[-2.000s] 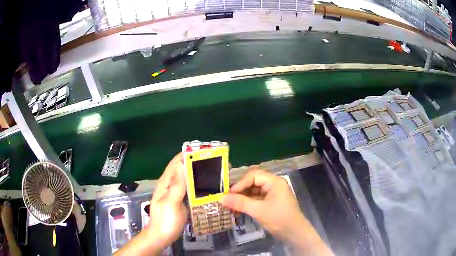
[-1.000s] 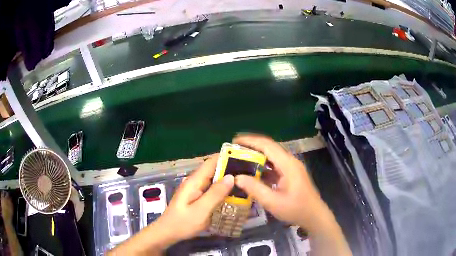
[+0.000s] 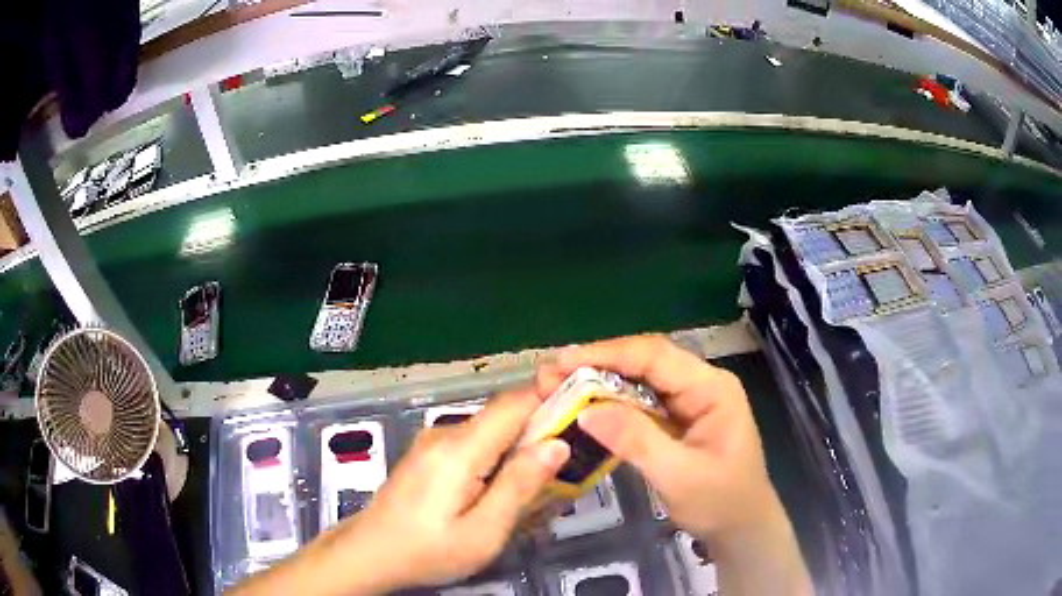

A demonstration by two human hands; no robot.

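A phone with a yellow front housing (image 3: 592, 452) is held tilted between both hands, its top end towards the belt. My left hand (image 3: 472, 483) grips its left side, thumb near the dark screen. My right hand (image 3: 687, 448) grips its upper right side, thumb over the front. The fingers hide most of the phone, and its keypad is largely covered. Below the hands, a clear blister tray (image 3: 305, 410) holds several white back housings (image 3: 270, 489).
Two phone half-assemblies (image 3: 345, 306) lie on the green belt (image 3: 501, 250). A desk fan (image 3: 98, 405) stands at left. A small black pad (image 3: 292, 385) lies on the belt edge. Front-housing trays under a whitish sheet (image 3: 932, 408) are stacked at right. Part of another person's arm (image 3: 14, 565) shows at lower left.
The phone was upright and facing me, with its keypad showing; now it is tilted and both hands close around its upper part. The belt phones have shifted right in view.
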